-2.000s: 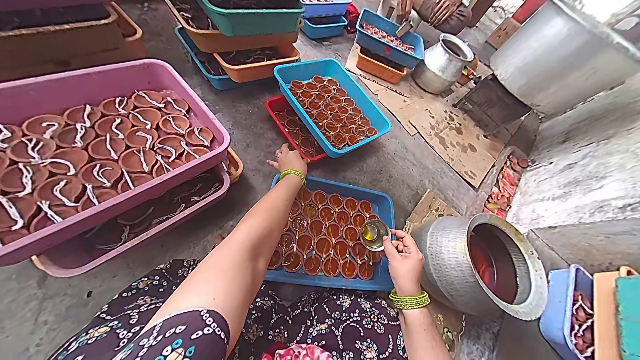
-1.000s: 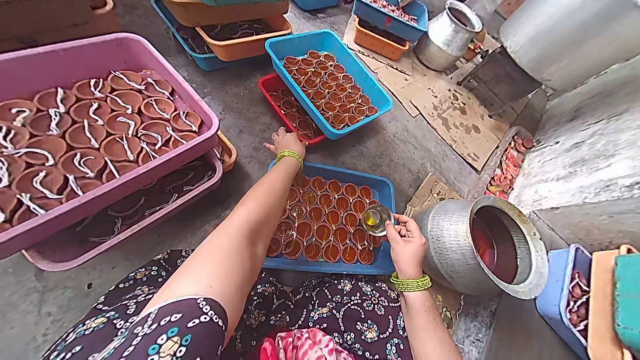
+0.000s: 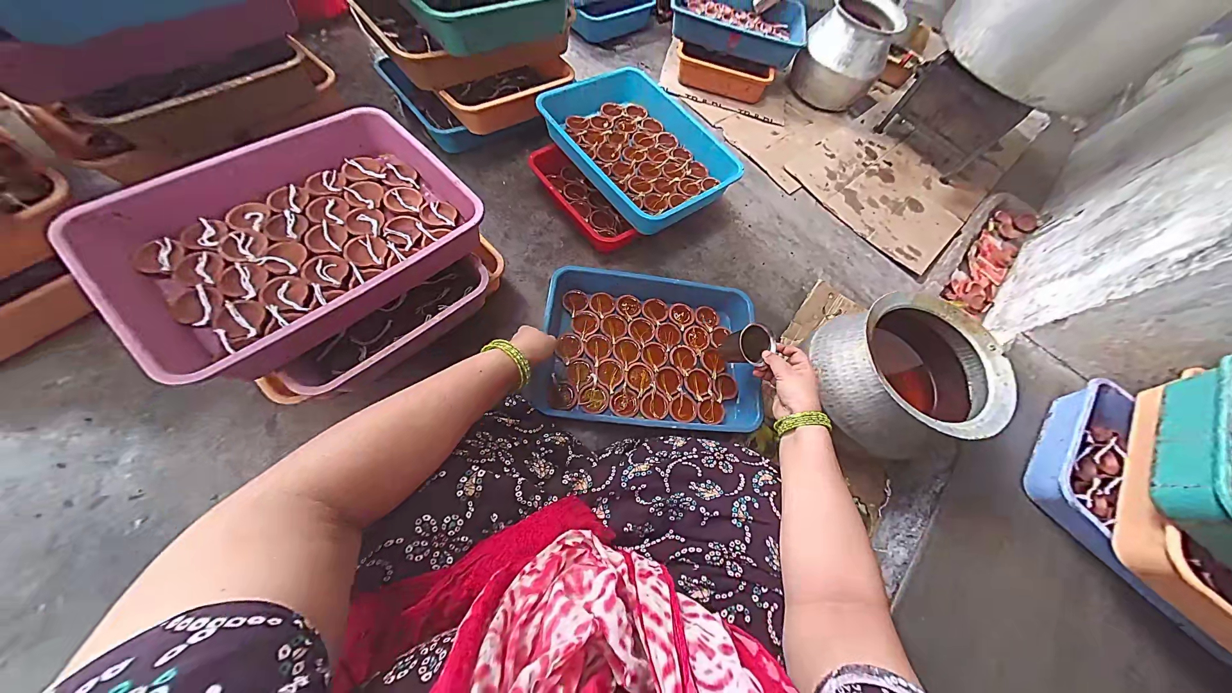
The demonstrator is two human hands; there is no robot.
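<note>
A blue plastic tray before me holds rows of small clay lamps filled with amber liquid, with wicks in them. My right hand grips a small metal cup, tilted over the tray's right edge. My left hand is at the tray's left edge; its fingers look curled, and whether they grip the rim cannot be told. Right of my right hand leans a hammered metal pot with reddish-amber liquid inside.
A pink tray of clay lamps with white wicks stands on another tray at left. Beyond, a light-blue tray rests on a red tray. Cardboard lies before a large vessel. Stacked trays stand at right.
My left hand has moved from beyond the tray's upper left corner to its left edge. The cup in my right hand, which showed yellowish liquid before, now looks dark inside. The view has shifted.
</note>
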